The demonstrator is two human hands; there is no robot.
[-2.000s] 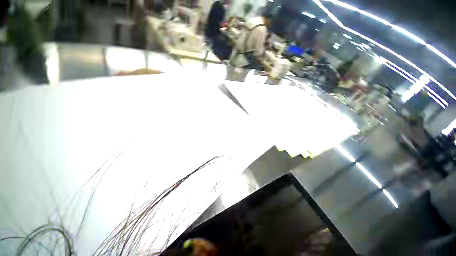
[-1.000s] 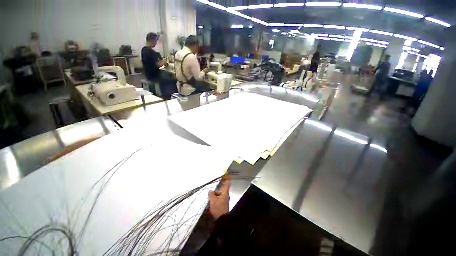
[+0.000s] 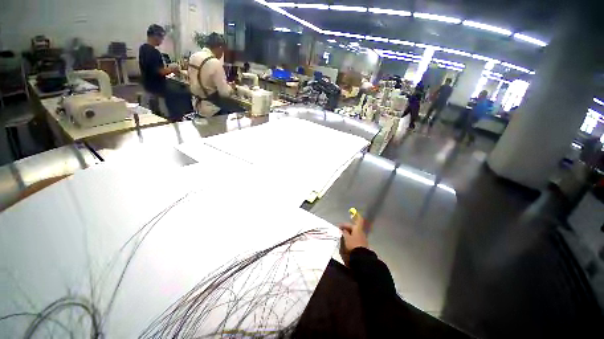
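A very large white sheet covers much of the table in front of me. My right hand, in a dark sleeve, is at its right corner, with the lower fingers closed on the corner. One finger points up with a small yellow tape piece at its tip. More white sheets lie farther along the table, with a bit of yellow at their near corner. Thin dark strands cross the lower picture in front of the sheet. My left hand is not in view.
The shiny grey metal tabletop extends right of the sheets. A dark recess lies below my hand. A white sewing machine and two seated people are at the back left. A thick pillar and people standing are at the right.
The view has turned right. My right hand and the near sheet's corner have moved right together, now covering most of the stepped yellow-taped corners. The finger with yellow tape now shows raised.
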